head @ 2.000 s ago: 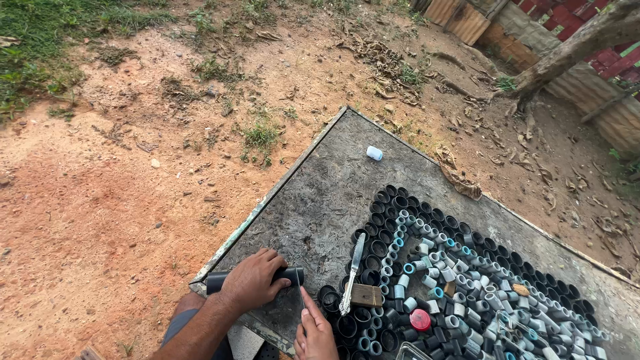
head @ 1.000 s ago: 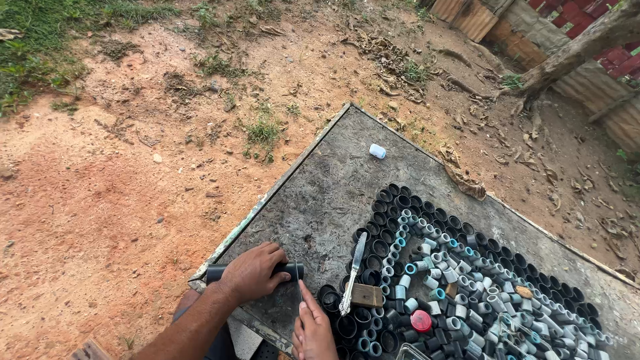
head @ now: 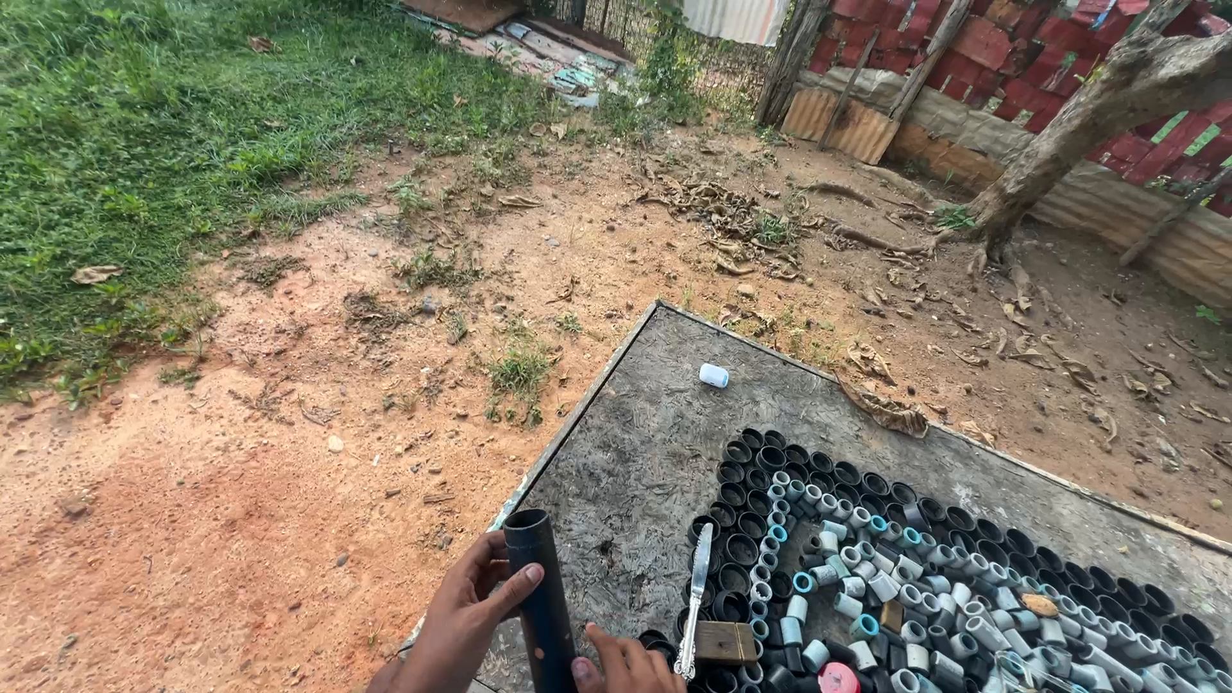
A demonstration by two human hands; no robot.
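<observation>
A dark plastic pipe (head: 542, 602) stands nearly upright near the bottom of the view, its open end up. My left hand (head: 469, 606) is wrapped around its upper part, thumb across the front. At the pipe's lower right, my right hand (head: 626, 664) touches it with the fingers; whether it also holds something is hidden by the frame's edge. Just right of that hand lies a serrated table knife (head: 697, 587) with an ornate handle, beside a small wooden block (head: 726, 643). Black pipe rings (head: 741, 549) stand in rows around many short grey and blue pipe pieces (head: 847, 604).
On the worn tabletop (head: 664, 414) lies a white cylinder (head: 713, 375) near the far corner. A red cap (head: 838, 678) sits among the pipe pieces at the bottom. Dry leaves (head: 881, 409) rest at the table's edge. Beyond are dirt ground, grass, a tree and a fence.
The pipe lay across the table's near edge under my left hand; now it stands nearly upright between both hands. The view has tilted up.
</observation>
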